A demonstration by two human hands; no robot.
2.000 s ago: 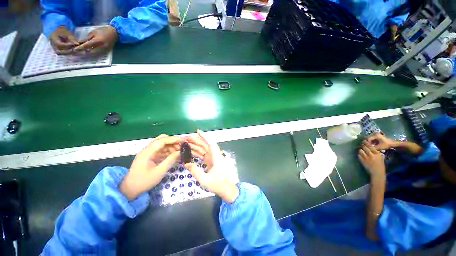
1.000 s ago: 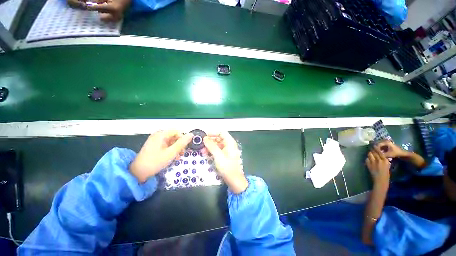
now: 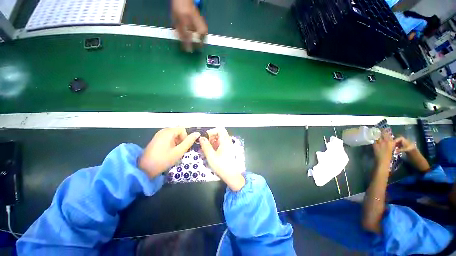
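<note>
My left hand (image 3: 164,152) and my right hand (image 3: 219,154) hold a round black watch case (image 3: 197,132) between them, by its two sides. Both thumbs lie on its face and the fingers cover most of it, so its centre is hidden. The hands are above the far part of a shiny pale sheet (image 3: 209,176) with rows of small dark round pads (image 3: 186,175). The sheet lies on the dark green bench mat, near the white rail.
The green belt (image 3: 150,95) carries a round black case (image 3: 77,85) and several square frames (image 3: 213,61). Right: tweezers-like tool (image 3: 307,145), white wipe (image 3: 331,162), thin sticks, bottle (image 3: 361,135), another worker's hands. Far left: black device (image 3: 8,172) with cable. Across: stacked black trays (image 3: 350,35), a hand over the belt (image 3: 189,25).
My thumbs have moved over the case's face, hiding the pale ring seen earlier. The belt's round case has shifted left. The opposite worker's hand now reaches over the belt, and another square frame shows at left.
</note>
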